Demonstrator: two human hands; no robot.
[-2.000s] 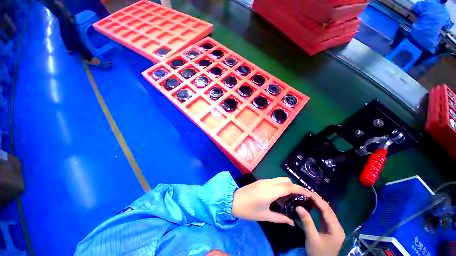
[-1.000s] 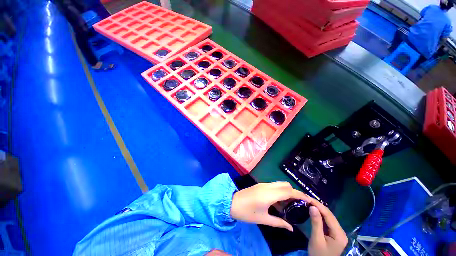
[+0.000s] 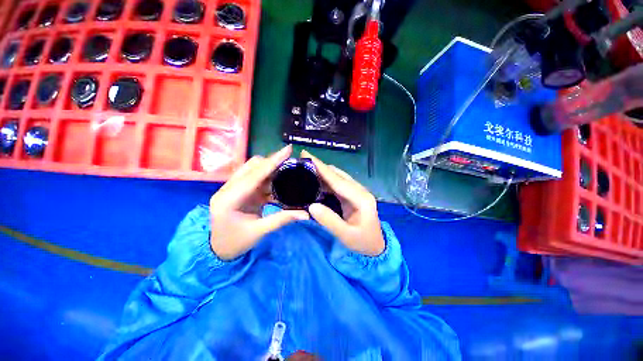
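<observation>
A round black watch case (image 3: 296, 185) with a glossy dark face is held between both hands, in front of the smock. My left hand (image 3: 247, 208) grips its left side with thumb and fingertips. My right hand (image 3: 349, 208) grips its right side, thumb at the lower edge. Another dark part shows behind the right thumb, partly hidden; I cannot tell what it is. The black press fixture (image 3: 328, 92) stands just beyond the hands, with its red ribbed handle (image 3: 366, 67) pointing towards me.
A red foam tray (image 3: 169, 144) at left holds many black round units; several pockets are without units. At right are a blue box (image 3: 465, 113) with white lettering, a looping clear hose, a blurred clear cylinder (image 3: 599, 106) and another red tray (image 3: 557, 225) with black units.
The view has turned to the right and down. The fixture and the blue box now show nearer the middle. Both hands still hold the watch case, now with its dark face up.
</observation>
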